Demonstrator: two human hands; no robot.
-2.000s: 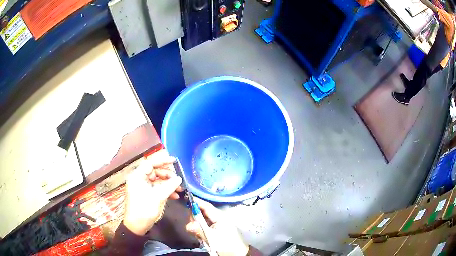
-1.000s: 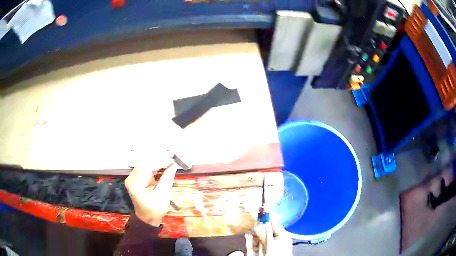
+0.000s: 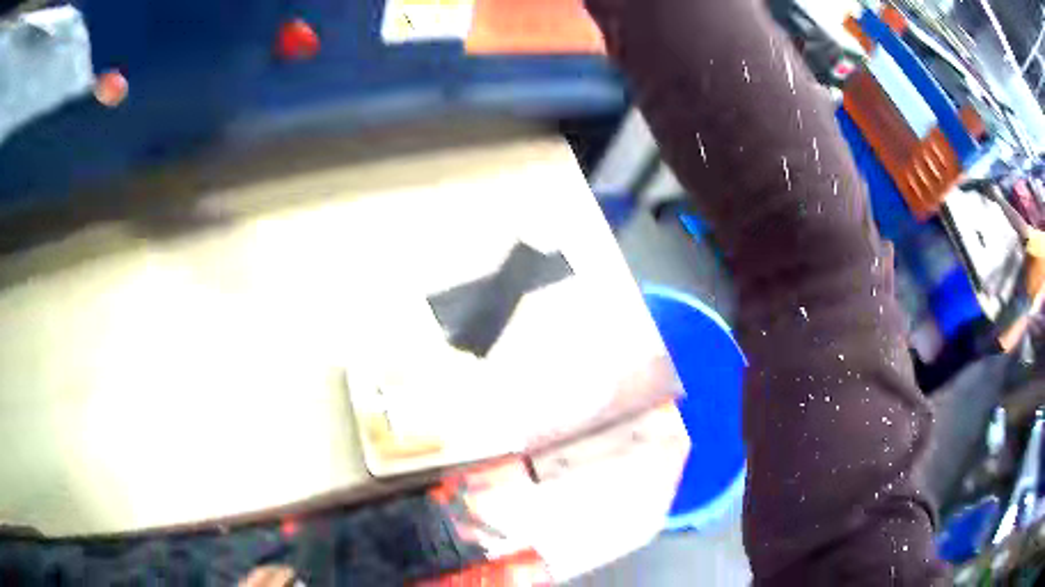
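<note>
Two dark flat strips (image 3: 487,300) lie crossed on the pale board (image 3: 229,378). A pale block with a dark edge, apparently the die (image 3: 401,430), lies near the board's front edge, left of and below the strips. A small skin-toned patch at the bottom edge seems to be my left hand (image 3: 270,577), cut off, so its hold is hidden. My right arm in a dark sleeve crosses the right half of the view upward; my right hand is out of the picture past the top. The view is blurred.
The front trough (image 3: 206,562) with dark scraps and red edging runs along the bottom. The blue bucket (image 3: 705,401) is right of the board, partly behind the sleeve. The dark-blue press (image 3: 344,103) stands behind the board. Blue and orange equipment is at the upper right.
My right arm has risen across the view, and its hand has left the picture. My left hand has dropped to the bottom edge. The die is now uncovered; the strips still lie crossed.
</note>
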